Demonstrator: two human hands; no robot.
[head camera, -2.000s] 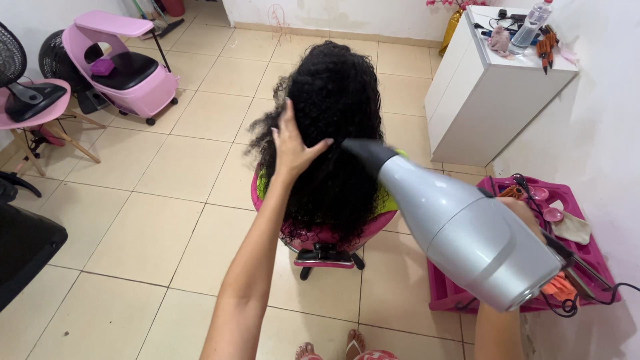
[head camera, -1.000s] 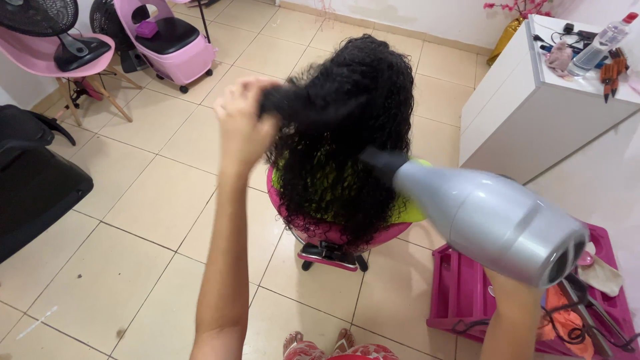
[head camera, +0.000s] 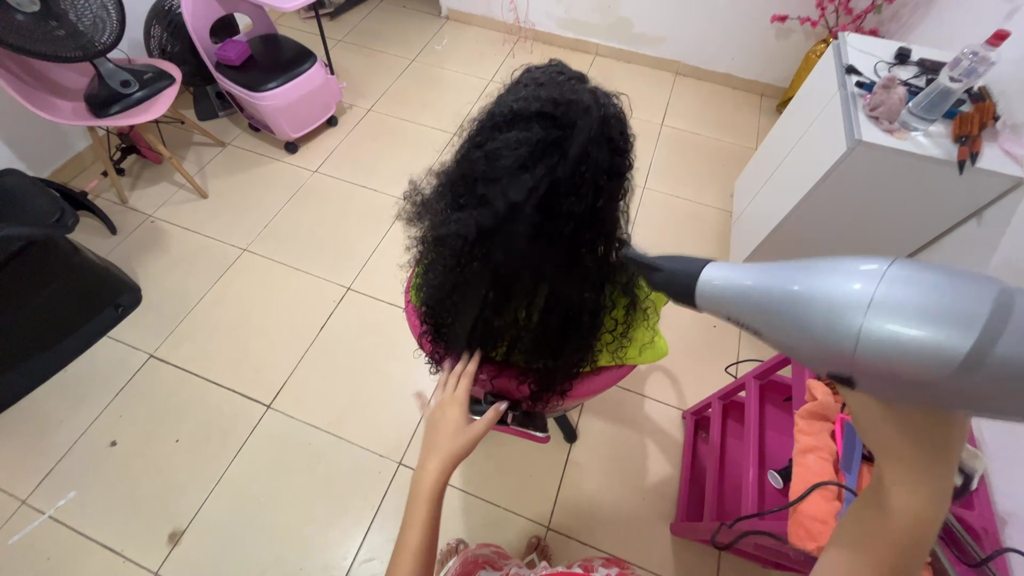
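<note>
A person with long, curly black hair sits facing away on a pink chair, a lime-green cloth over the shoulders. My left hand is at the lower left ends of the hair, fingers spread, palm toward the chair back, with no lock gripped. A silver hair dryer with a black nozzle is in my right hand, which is mostly hidden under its body. The nozzle tip points left at the right side of the hair, close to it or touching.
At right stands a magenta trolley with an orange towel and a black cord. Behind it, a white cabinet bears a clear bottle and orange clips. A fan on a pink chair, a pink wheeled cart and black furniture are at left.
My left hand has let go of the lock it held out to the left a second ago and has come down to the hair ends. The dryer remains at the right side of the hair.
</note>
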